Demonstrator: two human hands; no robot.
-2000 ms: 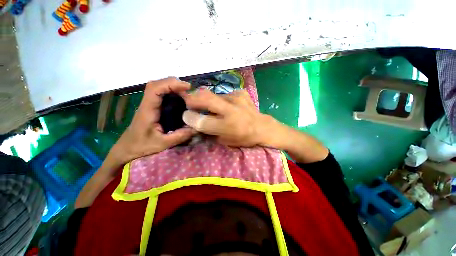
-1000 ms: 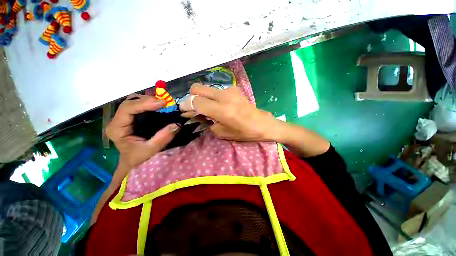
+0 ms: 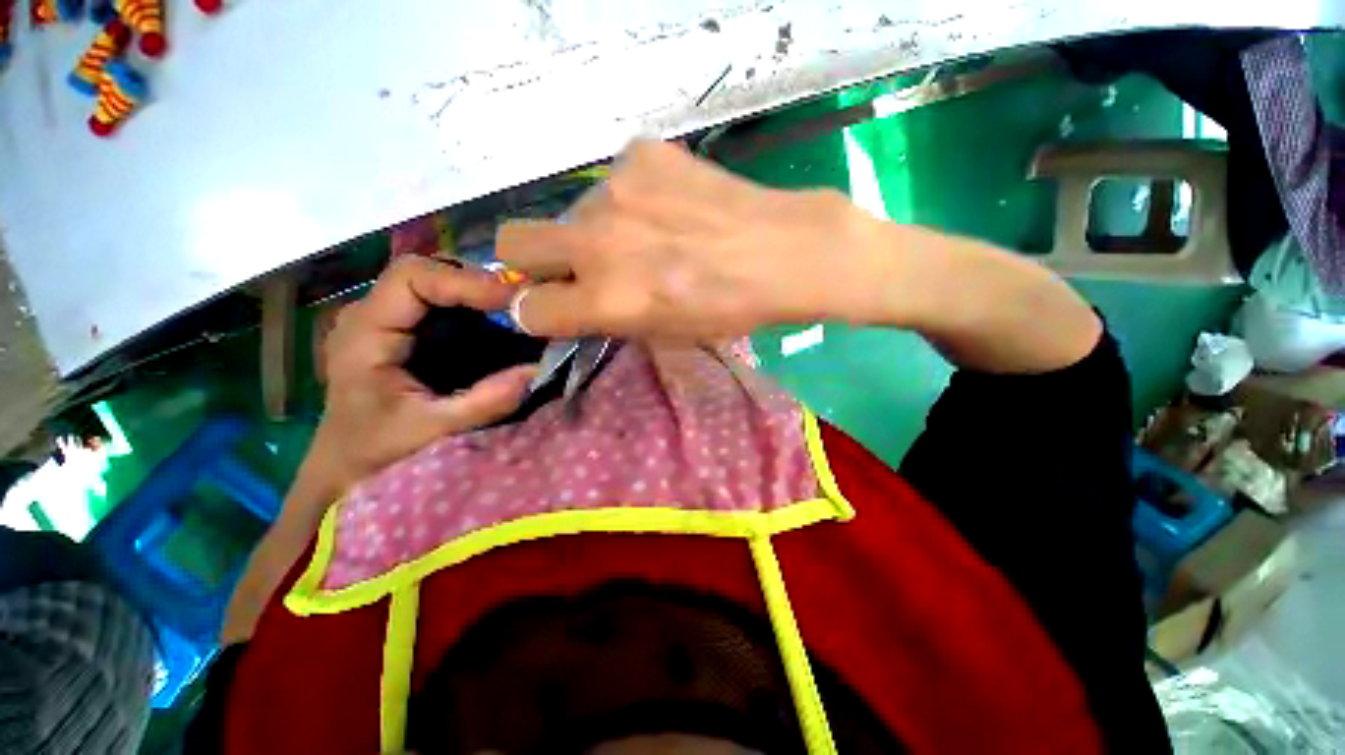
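My left hand [image 3: 391, 369] holds a black toy body [image 3: 450, 351] in front of the table edge, thumb and fingers around it. A small orange-yellow bit of the striped mini hat [image 3: 512, 276] shows at its fingertips. My right hand [image 3: 671, 263] is raised over the hat, back of the hand up, a pale band on one finger; its fingertips meet the hat and hide most of it. Grey pointed metal blades [image 3: 572, 366], perhaps scissors, show below my right hand. No needle or thread can be made out.
Striped hats [image 3: 111, 81] lie on the white table [image 3: 369, 148] at the upper left. The pink dotted apron [image 3: 575, 457] lies under the work. A beige stool [image 3: 1136, 214] stands right; blue stools stand at both sides. Part of another person shows at the right edge.
The black body was inside both hands; then the hat showed upright at my left fingertips. Now my right hand has risen and covers it, its forearm swung farther up and outward.
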